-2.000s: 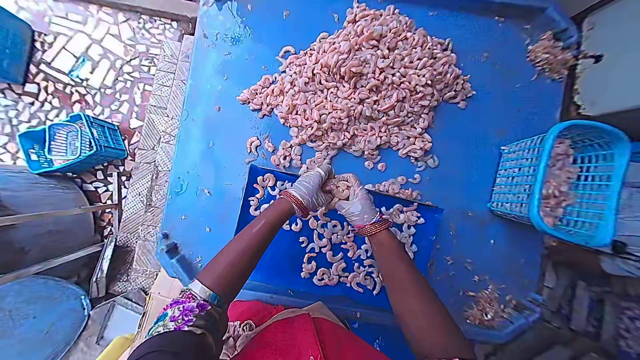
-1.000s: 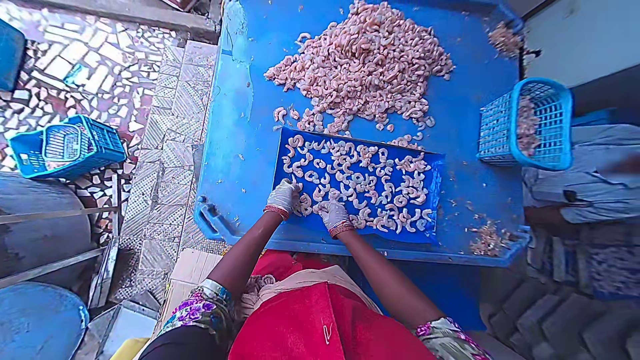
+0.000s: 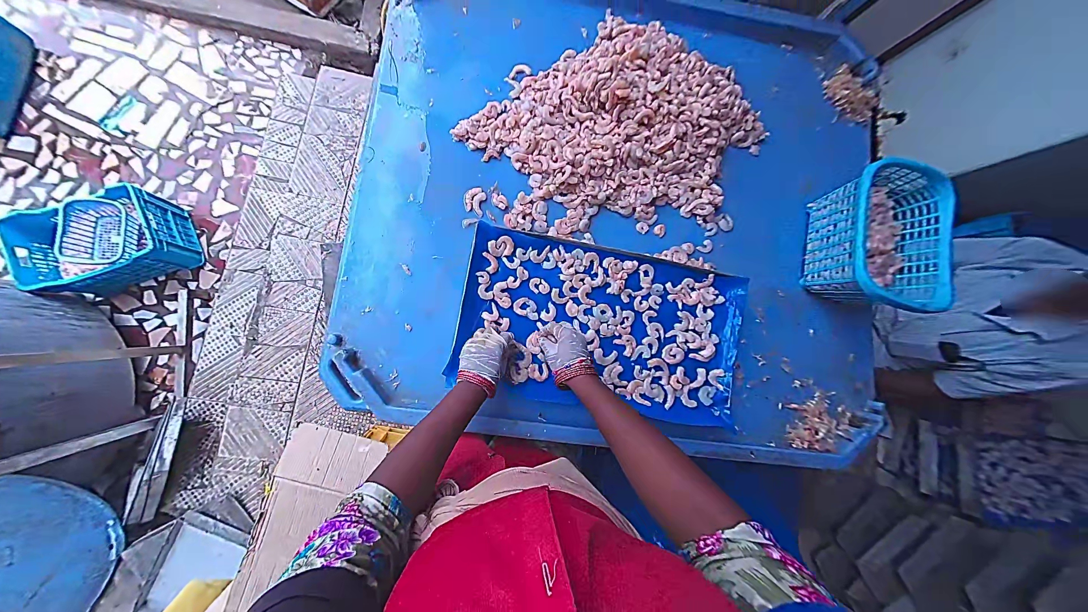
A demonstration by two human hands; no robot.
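Note:
Peeled shrimp lie spread over a dark blue sheet [image 3: 586, 396] on the blue table. My left hand [image 3: 485, 353], in a thin translucent glove, is at the sheet's lower left, its fingers on shrimp there. Just to its right, my right hand [image 3: 562, 345], gloved the same way, touches shrimp with curled fingers. Whether either hand grips a shrimp is hidden by the fingers. A large heap of peeled shrimp [image 3: 620, 119] rests beyond the sheet, with a few loose ones between.
The blue table [image 3: 408, 280] has a raised rim. A blue plastic basket [image 3: 914, 234] with shrimp or shells stands at its right edge. Shell scraps [image 3: 818, 422] lie at the lower right corner. A person [image 3: 986, 323] is beyond, at right. Another blue basket [image 3: 110, 238] is at left.
Two seconds ago my hands were together at the sheet's far edge; they are now apart near its lower left, over the spread shrimp. The person at right has come into view.

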